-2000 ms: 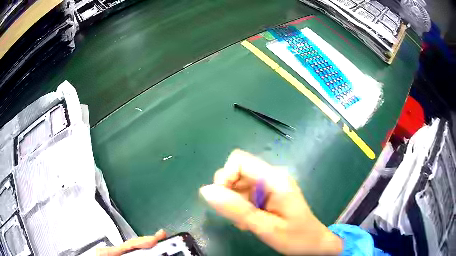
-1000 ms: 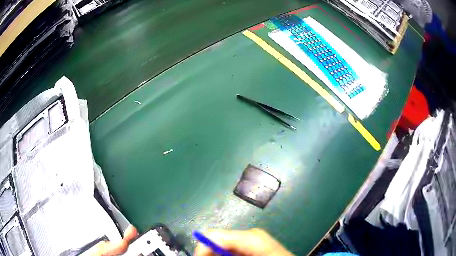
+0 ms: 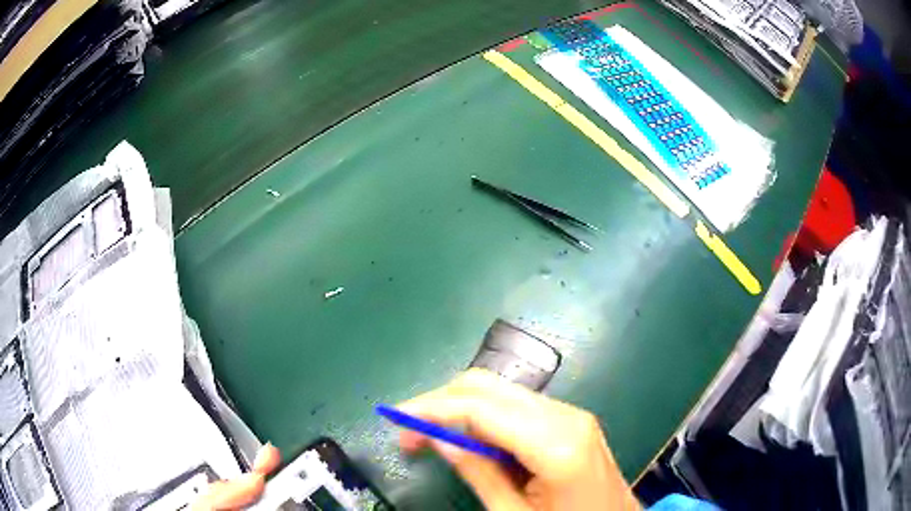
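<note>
A phone middle frame (image 3: 305,484), silvery-white with a black rounded end, shows at the bottom edge, partly cut off. My left hand (image 3: 236,489) holds it at its left side; only fingers show. My right hand (image 3: 534,434) holds a blue plastic stick (image 3: 440,430) like a pen, its tip pointing up-left, above and right of the frame, apart from it. A dark squarish pad (image 3: 518,353) lies on the mat behind my right hand, its lower part hidden by the hand. A blue cuff (image 3: 684,502) shows at my right wrist.
Black tweezers (image 3: 533,213) lie on the green mat (image 3: 380,240). Beyond them are yellow tape (image 3: 619,152) and a blue sheet of small parts (image 3: 654,112) on white backing. A tray of frames (image 3: 95,349) stands left. Wrapped stacks (image 3: 849,349) stand right. A pale scrap (image 3: 334,292) lies mid-mat.
My right hand first moved down, uncovering the pad, then rose again with the stick and now partly covers the pad. The frame end shows a little more. The view has shifted slightly.
</note>
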